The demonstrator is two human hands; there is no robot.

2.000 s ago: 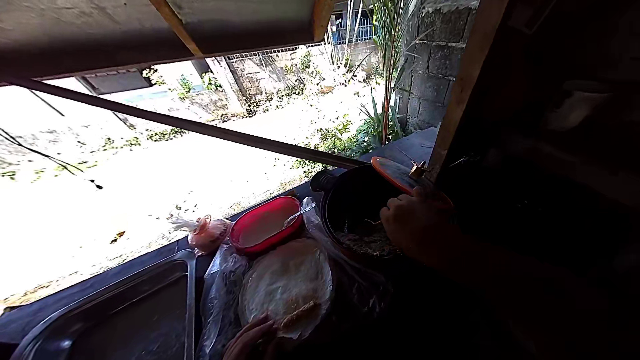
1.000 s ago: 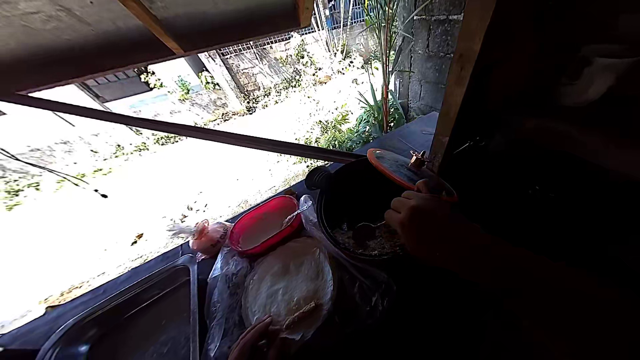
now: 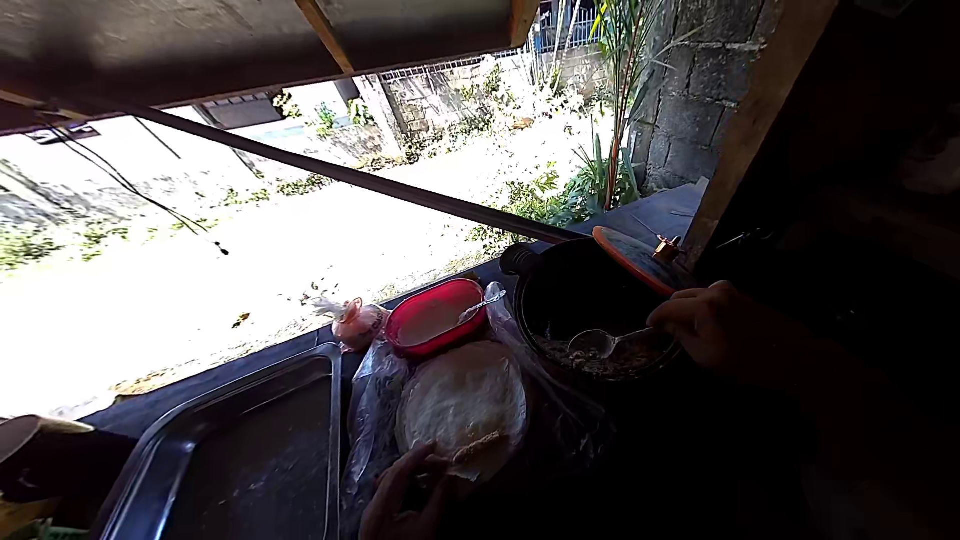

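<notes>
My right hand point(image 3: 694, 322) grips the handle of a metal spoon point(image 3: 594, 343), whose bowl is over the shredded food point(image 3: 611, 364) in a dark deep pot point(image 3: 585, 281). A lid with an orange rim point(image 3: 637, 259) leans on the pot's far right edge. My left hand point(image 3: 411, 487) is at the near edge of a stack of thin round wrappers point(image 3: 461, 401); whether its fingers pinch one cannot be told. A strip of brownish filling point(image 3: 478, 447) lies on the top wrapper. Beyond the stack is a red plastic tub point(image 3: 435, 319) of pale liquid with a clear utensil in it.
A rectangular metal tray point(image 3: 259, 442) lies at the left. A knotted plastic bag point(image 3: 358, 324) stands beside the red tub. Clear plastic point(image 3: 373, 420) lies under and around the wrappers. A prop bar point(image 3: 360, 176) slants across the opening to behind the pot. The right side is very dark.
The spoon in my right hand now shows clearly over the food in the pot. My left hand remains by the wrappers. The view has shifted somewhat.
</notes>
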